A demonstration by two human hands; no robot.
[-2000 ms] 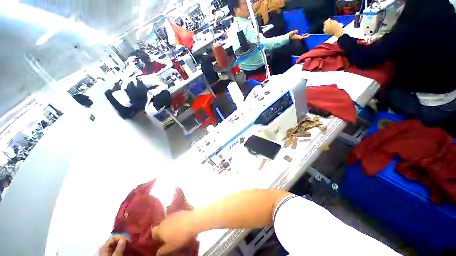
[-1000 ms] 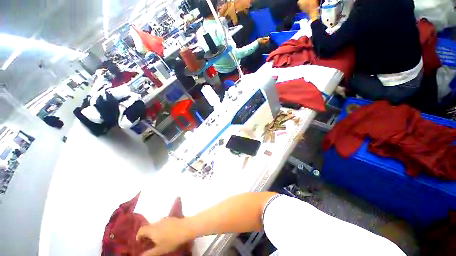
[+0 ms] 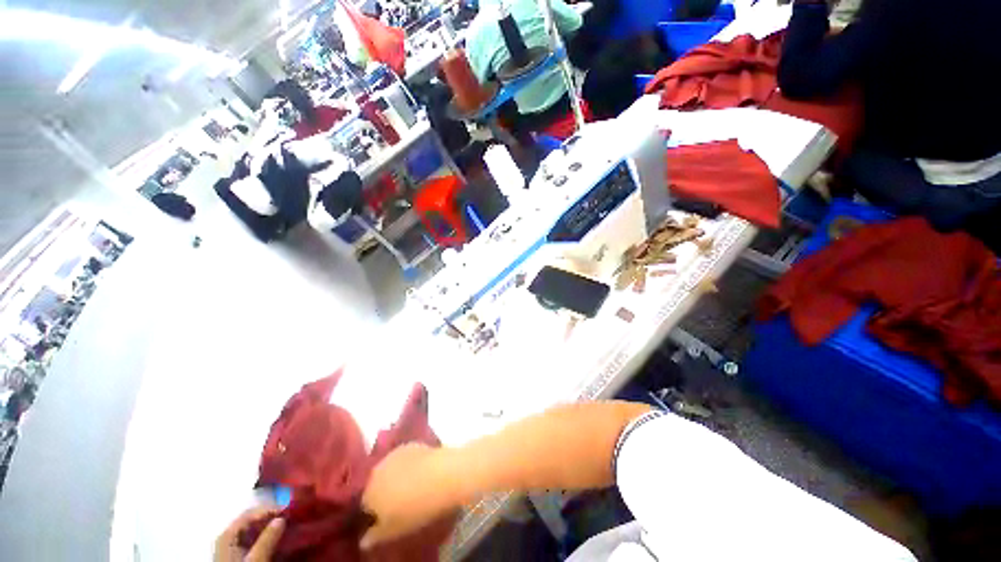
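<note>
A dark red garment piece (image 3: 318, 445) lies bunched on the white table at the lower left, partly over its front edge. My right hand (image 3: 397, 494) lies on the right part of the cloth, its fingertips hidden at the folds, so its grip is unclear. My left hand (image 3: 255, 535) is at the lower edge of the picture, cut off, with thumb and fingers pinching the cloth. A small blue and white spot (image 3: 281, 496) shows beside the left fingers. The white sewing machine (image 3: 527, 247) stands beyond the cloth.
A black phone-like object (image 3: 569, 291) and brown strips (image 3: 664, 250) lie beside the machine. A blue bin (image 3: 834, 379) heaped with red garments stands at right. A person in dark clothes (image 3: 917, 88) sits at the upper right. A red stool (image 3: 442, 209) stands behind the machine.
My left hand has come back into view at the cloth, after being out of view one second ago. The camera view has swung left and back, shifting the whole scene.
</note>
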